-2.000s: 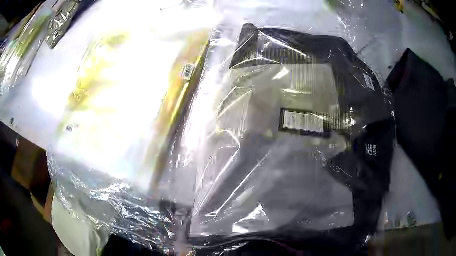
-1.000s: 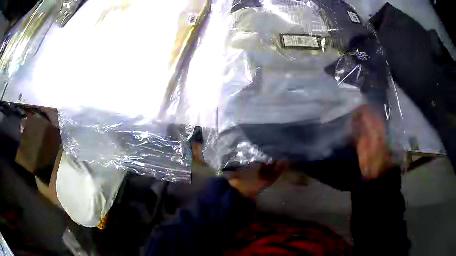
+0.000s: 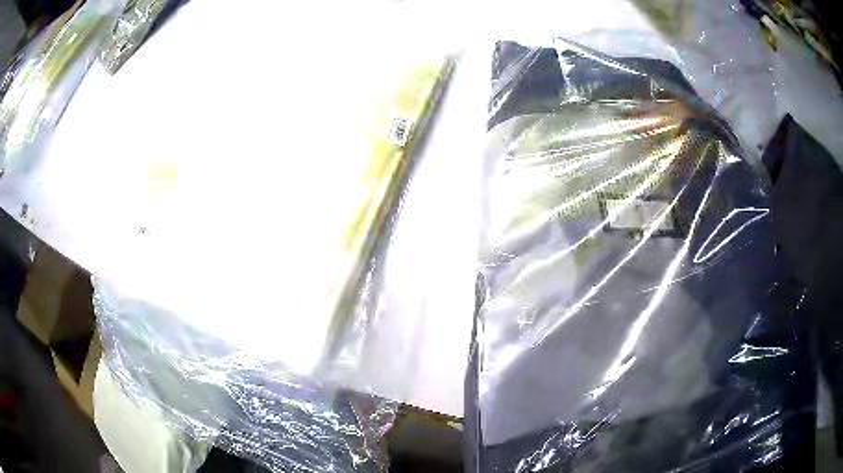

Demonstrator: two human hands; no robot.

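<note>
A dark folded jacket (image 3: 739, 388) lies inside a clear shiny plastic bag (image 3: 617, 365), with a grey-white paper sheet (image 3: 545, 393) on it. A white hang tag with a dark border (image 3: 640, 215) shows through the plastic. Sharp creases fan out from the bag's upper right, where a blurred orange-brown patch may be my right hand (image 3: 679, 118). Its fingers and grip cannot be made out, and plastic glare covers the area. My left hand is not in view.
A glaring stack of empty bags with yellow print (image 3: 384, 175) lies left of the jacket, its loose plastic (image 3: 231, 393) hanging over the table edge. Dark cloth (image 3: 813, 212) lies at the right. A cardboard box (image 3: 51, 300) and a pale cloth or bag (image 3: 139, 420) are below left.
Both hands were at the jacket's lower edge a second ago and are gone from there. The bagged jacket sits further right in view, and the plastic is now drawn into creases toward its upper right.
</note>
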